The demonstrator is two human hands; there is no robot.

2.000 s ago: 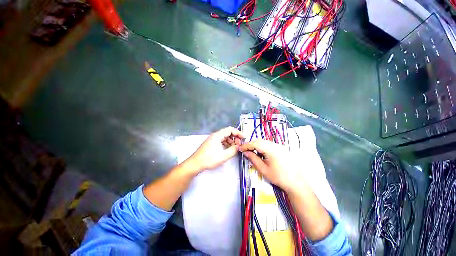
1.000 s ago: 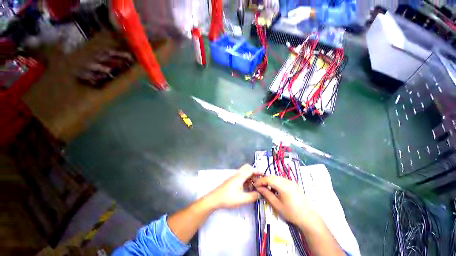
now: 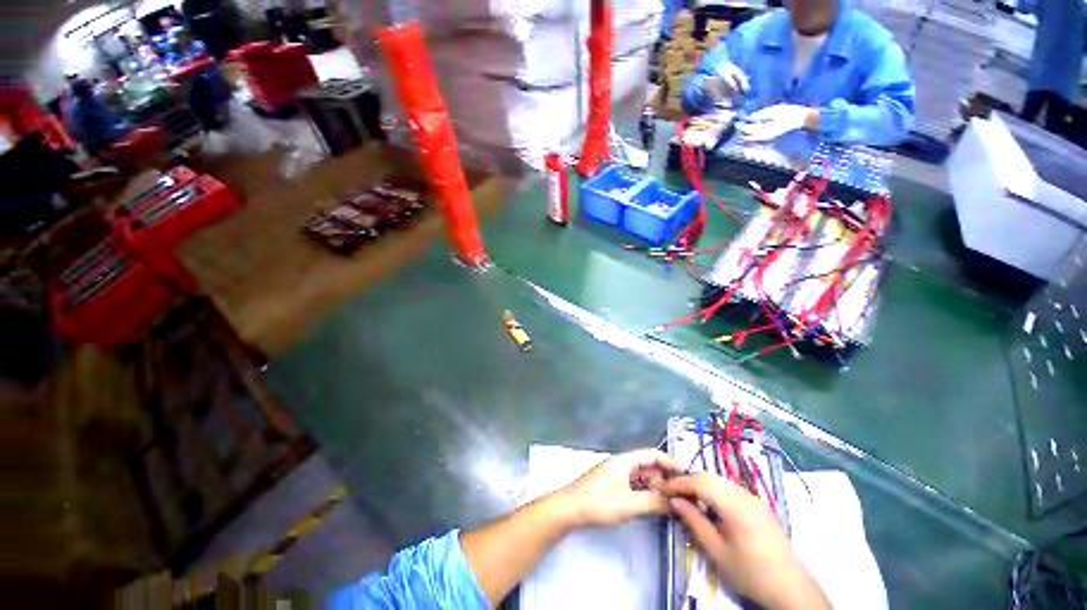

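Observation:
A long narrow housing with a pale inside lies on a white sheet at the bottom centre, cut off by the lower edge. Red and black leads bunch at its far end. My left hand is over the housing's left rim, palm partly up, with small reddish-brown pieces in it. My right hand meets it, thumb and fingers pinched together at the left hand's fingertips. What the right fingertips pinch is too small to tell.
A yellow and black knife lies on the green bench. Beyond are wired units, blue bins, a red canister and a red-wrapped post. A person in blue with white gloves works across the bench. A perforated case stands right.
The view has tilted up, so the bench items sit lower and the person across has come into view. My hands stay together over the housing's left rim.

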